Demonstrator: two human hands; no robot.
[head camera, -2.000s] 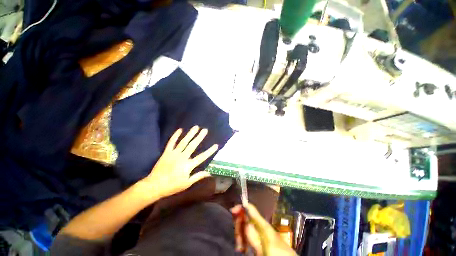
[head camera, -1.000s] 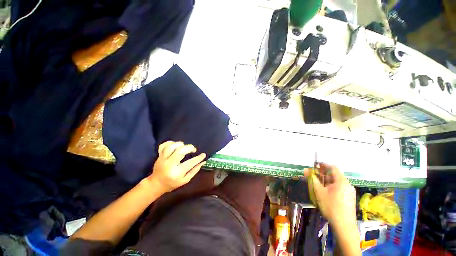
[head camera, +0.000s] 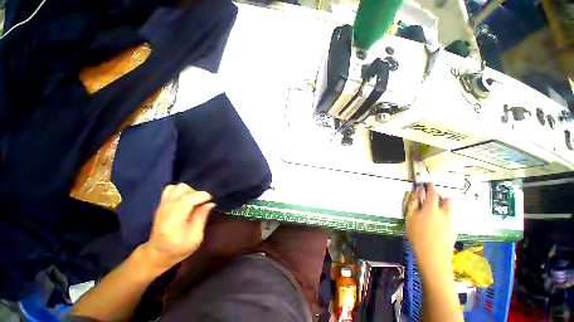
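Note:
A dark navy garment panel (head camera: 220, 148) lies on the white machine table (head camera: 264, 38) at its front left edge. My left hand (head camera: 180, 220) pinches the panel's near edge between thumb and fingers. My right hand (head camera: 428, 210) is on the table under the machine arm, with its fingers closed around small silvery scissors or snips (head camera: 416, 171) pointing away from me. A dark flat rectangle, possibly a mobile phone (head camera: 388, 147), lies just left of the blades. The presser foot and needle area (head camera: 346, 135) has no cloth under it.
A rumpled navy garment heap (head camera: 56, 107) covers the brown taped surface (head camera: 94, 182) at left. The white sewing machine head (head camera: 390, 82) stands at right, with a green fixture (head camera: 372, 22) above. Below the table are an orange bottle (head camera: 345, 292) and a blue basket (head camera: 497, 283) with yellow items.
My right hand has moved from below the table edge, right and forward under the machine arm, with the tool. My left hand has gone from spread flat to pinching, drawing the panel left.

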